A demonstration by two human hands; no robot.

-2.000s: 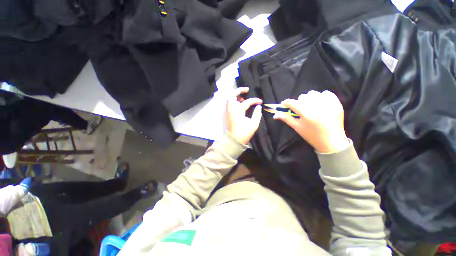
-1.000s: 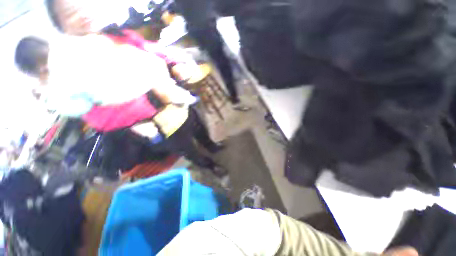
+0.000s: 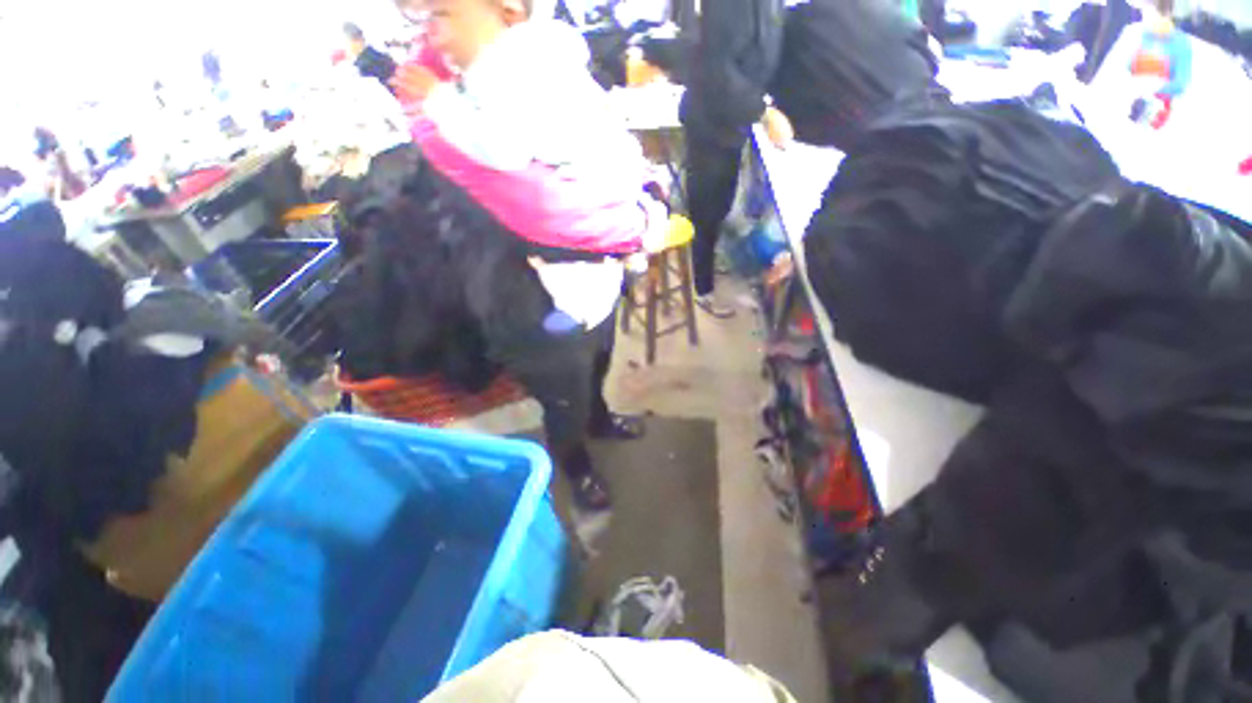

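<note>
Neither of my hands is in the picture; only a pale beige part of my clothing [image 3: 618, 670] shows at the bottom edge. Nearest in front of me is a large open blue plastic bin [image 3: 511, 549], and its visible inside holds nothing I can make out. Black garments [image 3: 1057, 316] lie heaped on the white table [image 3: 899, 412] at the right. A black sleeve with a short row of small shiny buttons [image 3: 871, 560] hangs at the table's near edge.
A person holding a baby [image 3: 529, 179] stands beyond the bin, near a wooden stool [image 3: 663, 295]. A brown cardboard box [image 3: 206, 474] with dark garments is at the left. An orange-red basket [image 3: 433, 398] stands behind the bin. Red and dark items [image 3: 831, 467] lie under the table edge.
The view has swung left from the black lining, and both hands and the small tool have left the picture. The blue bin now shows large, and the person with the baby appears farther right.
</note>
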